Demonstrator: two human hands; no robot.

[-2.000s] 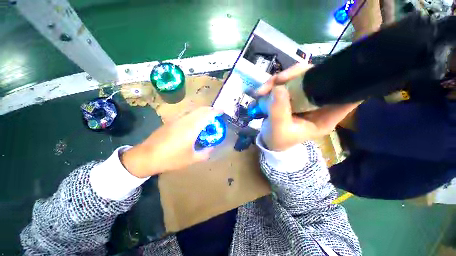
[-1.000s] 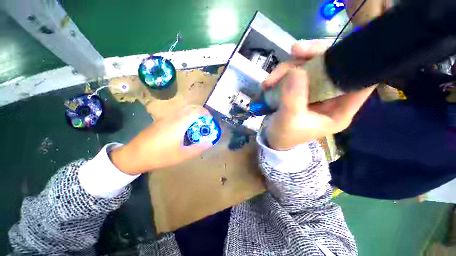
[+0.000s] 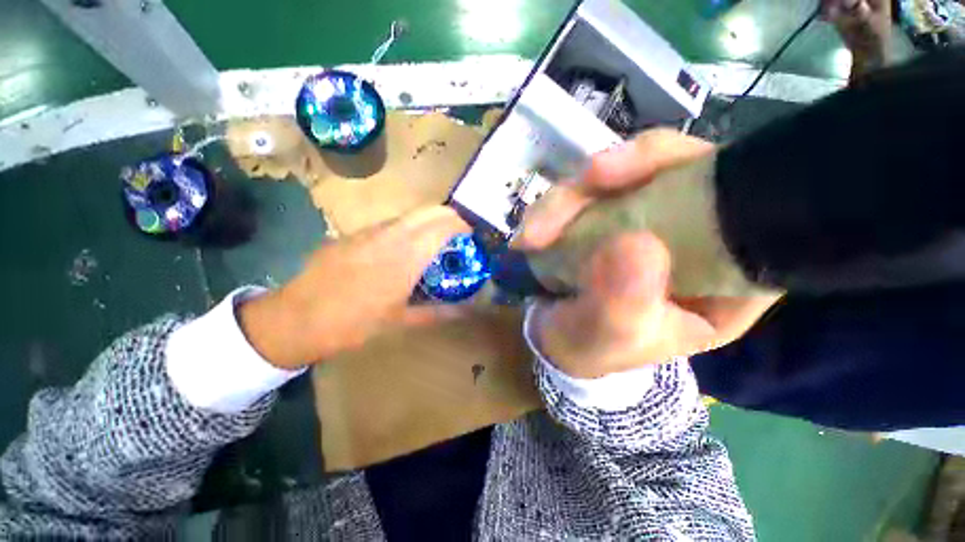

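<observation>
My left hand (image 3: 349,281) holds a round LED circuit board (image 3: 456,267), glowing blue, above the cardboard mat (image 3: 423,397). The housing under it is mostly hidden by my fingers. My right hand (image 3: 624,286) grips the electric screwdriver (image 3: 847,180) by its tan wrapped part. Its dark tip is close to the board's right side; blur hides whether they touch. The screw feeder (image 3: 529,148), a white-silver box with a dark open hopper, stands just behind my hands.
A lit round unit (image 3: 340,109) stands at the mat's back edge. Another board unit (image 3: 166,195) stands on the dark green bench at left. A white metal rail (image 3: 444,80) and post (image 3: 143,48) border the green belt. Another person's hand (image 3: 859,26) shows at top right.
My right hand and the screwdriver have moved from the feeder's front down and left to beside the held board. The view has shifted slightly. My left hand still holds the board.
</observation>
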